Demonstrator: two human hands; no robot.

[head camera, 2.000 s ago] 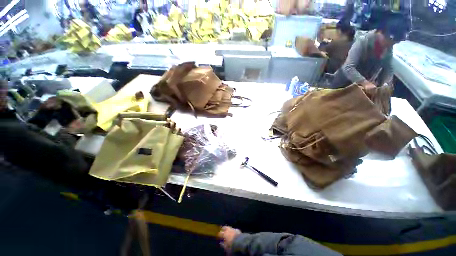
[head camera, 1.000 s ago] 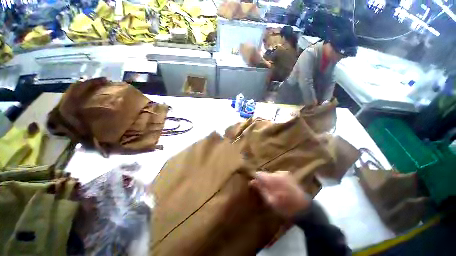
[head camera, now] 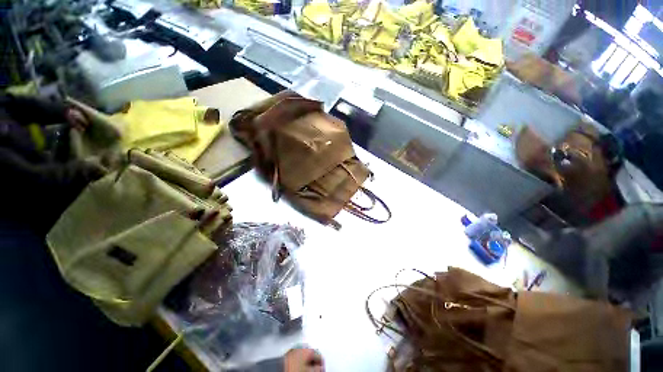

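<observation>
My left hand (head camera: 302, 359) shows small at the bottom edge, its grey sleeve coming from the left. It is cut off and blurred, just below the clear plastic bag, and I cannot tell whether it holds anything. My right hand is not in view. The crinkled plastic bag (head camera: 251, 280) with dark red-brown parts inside lies at the table's near edge. A heap of brown bags (head camera: 465, 320) with thin loop handles lies at the lower right, cut off by the bottom edge. Another brown bag pile (head camera: 309, 156) lies farther back.
Khaki panels (head camera: 134, 236) overhang the table (head camera: 349, 272) at left, beside bright yellow pieces (head camera: 163, 127). A person's hand (head camera: 75, 116) shows there. Blue-and-white bottles (head camera: 488, 238) stand at the far edge. People (head camera: 592, 171) are at right. Yellow pieces (head camera: 407, 43) lie beyond.
The view has swung and tilted to the left. The right hand and the large brown bag panel it touched have left the middle of the view. The left hand has appeared at the bottom.
</observation>
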